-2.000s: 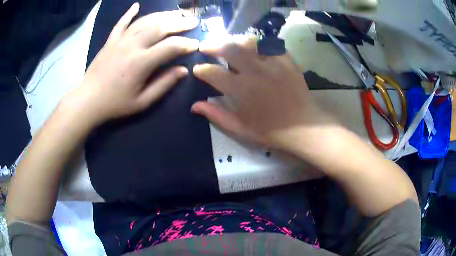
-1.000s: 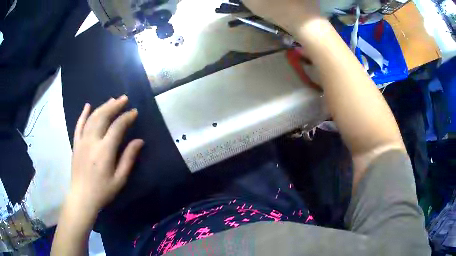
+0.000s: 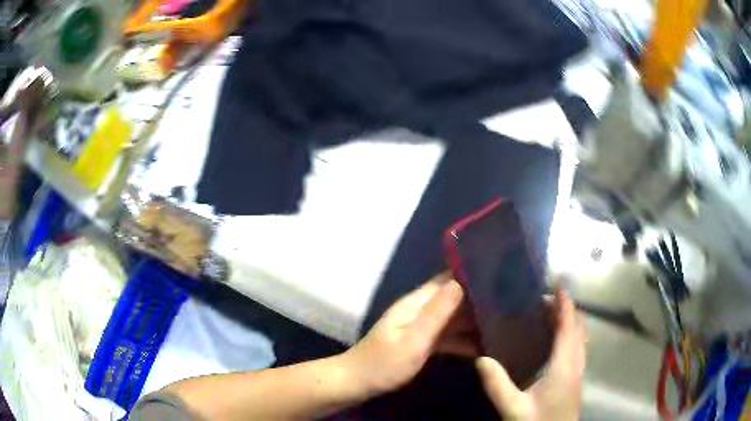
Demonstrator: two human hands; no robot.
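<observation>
A dark smartphone [image 3: 506,284] with a red edge is held upright between both hands, screen towards me, in front of the sewing machine. My left hand [image 3: 412,333] supports its left side; its fingertips are partly behind the phone. My right hand [image 3: 548,370] holds its lower right side, with the thumb across the lower front. The black garment panel [image 3: 420,222] lies on the pale table behind the phone, and its part near the needle is partly hidden. The view is blurred.
More black cloth [image 3: 370,66] is heaped at the back. The sewing machine head [image 3: 630,144] is at the right. Scissors [image 3: 671,374] lie at the lower right. An orange basket [image 3: 193,25] is at the upper left. Blue and white plastic packaging [image 3: 136,337] is at the lower left.
The view has swung to the left. My left hand has left the black cloth, my right hand has come back from the scissors area, and both now hold a phone.
</observation>
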